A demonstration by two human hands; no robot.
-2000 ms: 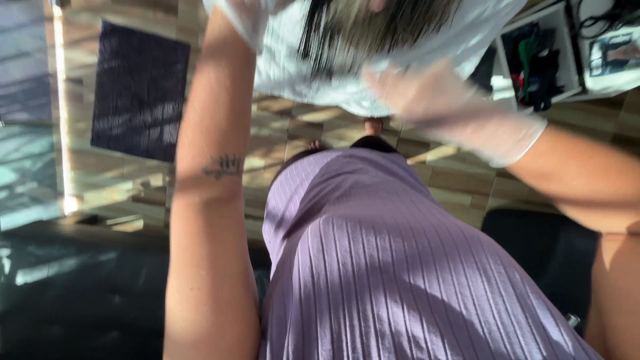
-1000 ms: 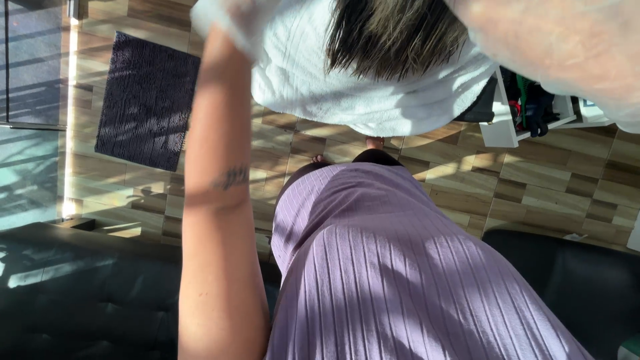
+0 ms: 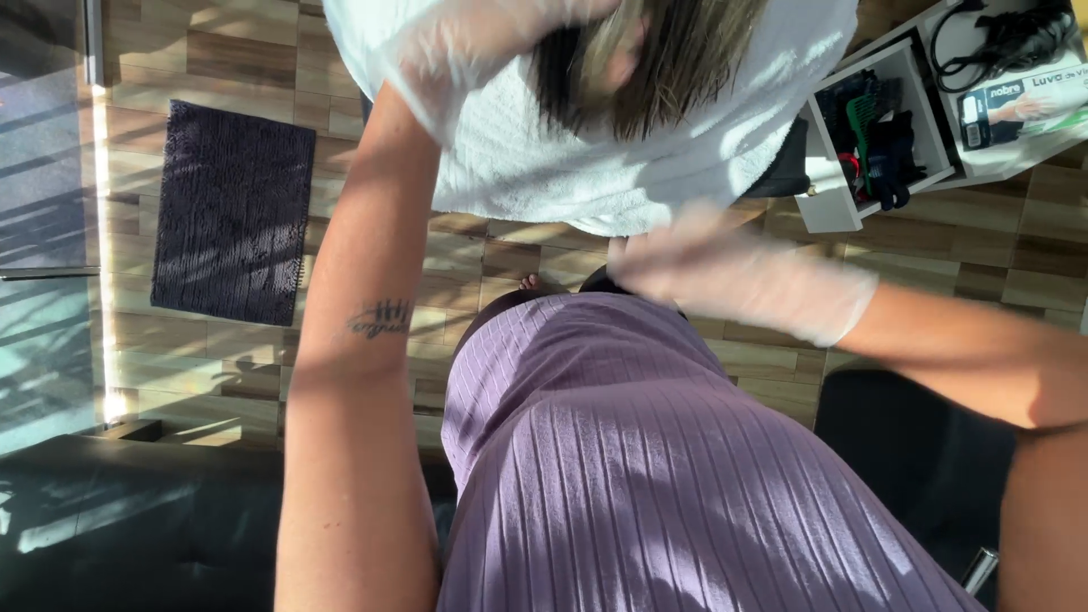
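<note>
Both hands wear clear disposable gloves. My left hand reaches to the top of the view, its fingers at the hair of a seated person; whether the fingers are closed on strands cannot be made out. The hair hangs down straight, dark with lighter streaks, over a white towel on the person's shoulders. My right hand is blurred by motion, below the towel's lower edge and in front of my purple ribbed dress. No tool shows in it, and its fingers are not clear.
A white cart with an open drawer holding a green comb stands at upper right, with a glove box and a black cable on top. A dark mat lies on the floor. Black seats flank me at the lower edges.
My right hand was raised close to the camera at the upper right one second ago and is now lower, below the hair. My left hand remains near the hair at the top.
</note>
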